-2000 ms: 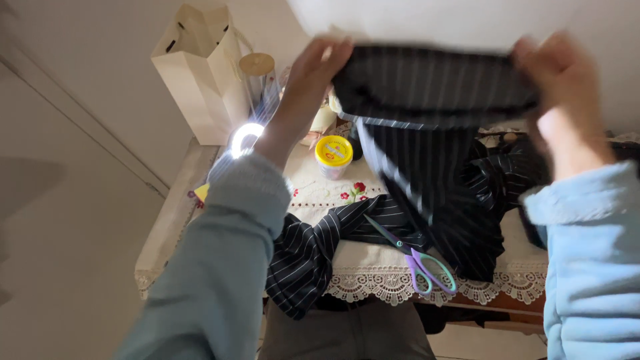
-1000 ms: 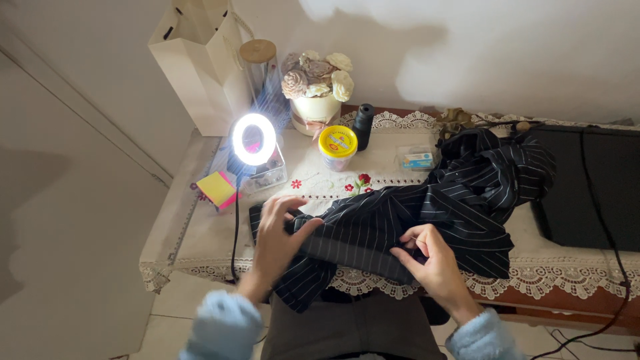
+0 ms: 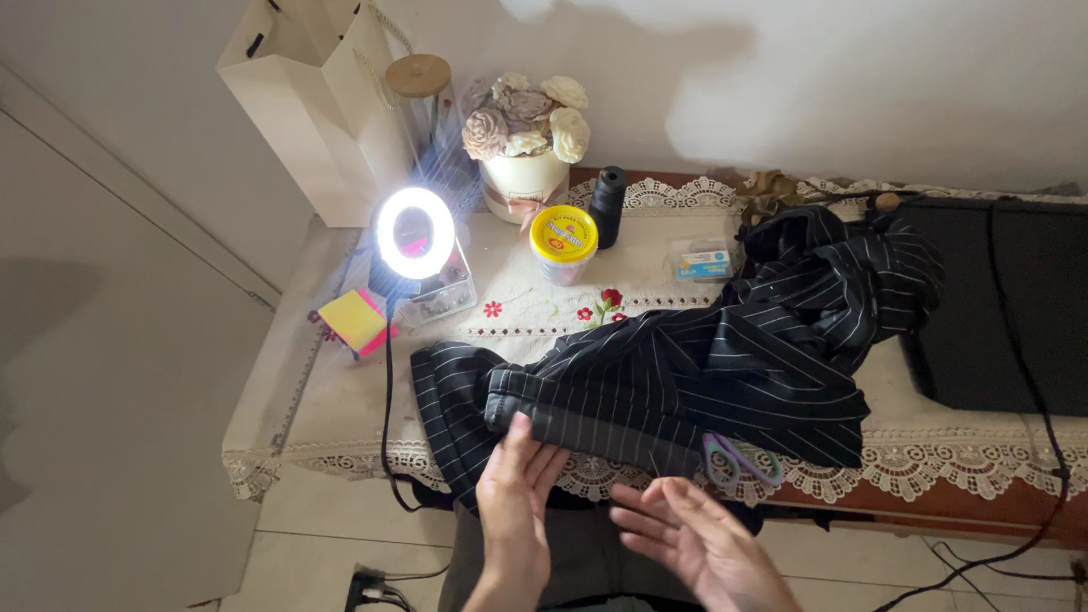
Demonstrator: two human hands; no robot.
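A black pinstriped garment lies bunched over the lace-edged cloth, one hemmed end pointing at me. My left hand is at that hem, its thumb on the grey inner band and its other fingers below the edge. Just right of it, my right hand is below the hem with its fingers spread a little and no fabric clearly between them; whether it holds a thin thread or needle cannot be made out. Purple-handled scissors stick out from under the garment, right of the hem.
A lit ring lamp stands at the left by a clear box and sticky notes. Behind are a yellow-lidded tub, a black thread cone, a flower pot and a paper bag. A black laptop-like slab lies right.
Two seconds ago both hands held the garment raised; it then came down onto the cloth. Since one second ago my right hand has come off the fabric, and the scissors' handles have come into sight.
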